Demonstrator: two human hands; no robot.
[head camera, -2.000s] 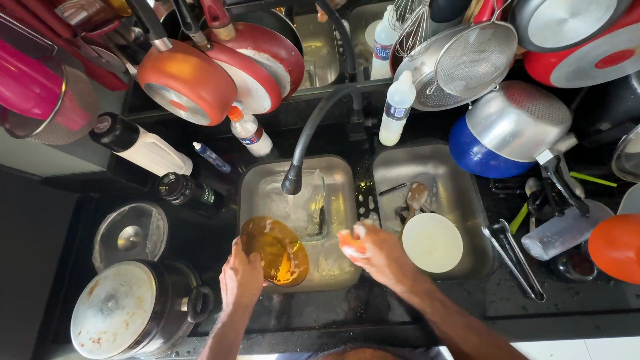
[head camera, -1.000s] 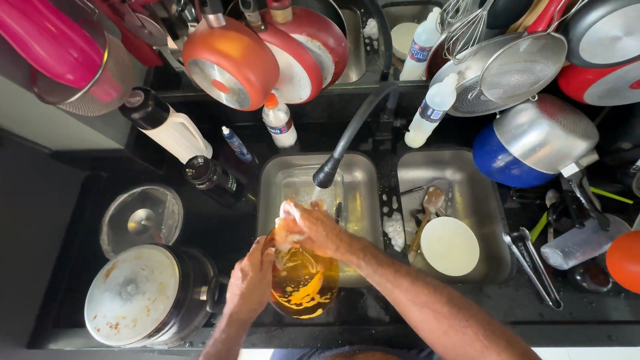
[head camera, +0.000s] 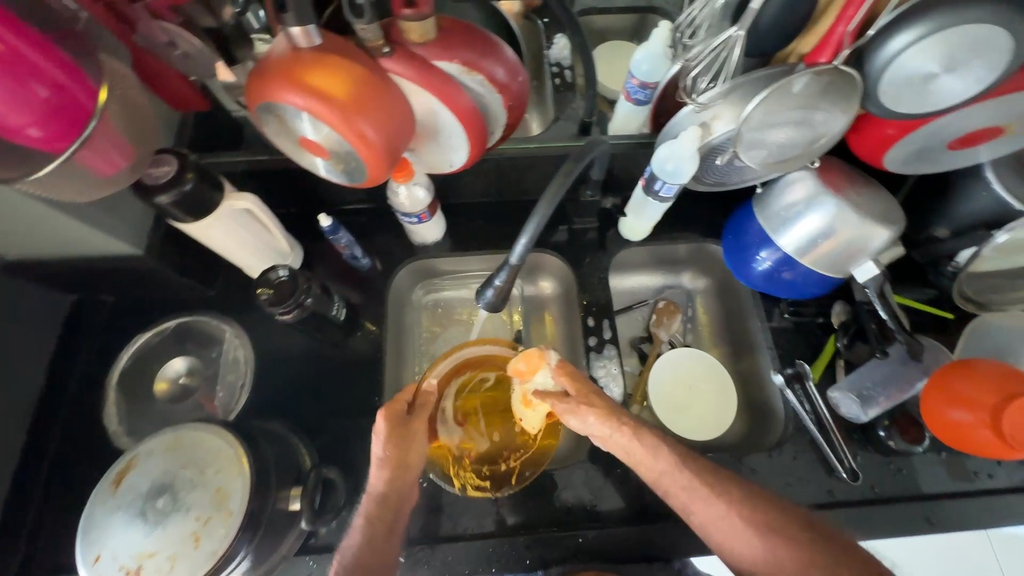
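Note:
An amber glass bowl (head camera: 488, 424) with suds on it is tilted over the near edge of the left steel sink basin (head camera: 552, 296). My left hand (head camera: 400, 436) grips its left rim. Against its upper right side, my right hand (head camera: 580, 400) holds a soapy orange-and-white sponge (head camera: 534, 388). Water runs from the black faucet (head camera: 500, 284) just behind the bowl. A white round dish (head camera: 692, 394) and a wooden spoon (head camera: 664, 324) lie in the right basin.
Left of the sink stand an upturned pot (head camera: 164, 504), a glass lid (head camera: 180, 380) and a thermos (head camera: 232, 224). Pans (head camera: 328, 112) hang above the back. Metal tongs (head camera: 816, 420) and a saucepan (head camera: 828, 216) are at the right; soap bottles (head camera: 416, 204) stand behind.
The bowl was apart from my right hand two seconds ago; one second ago the sponge reached its upper rim. Now the sponge is at its right side. The view has shifted somewhat.

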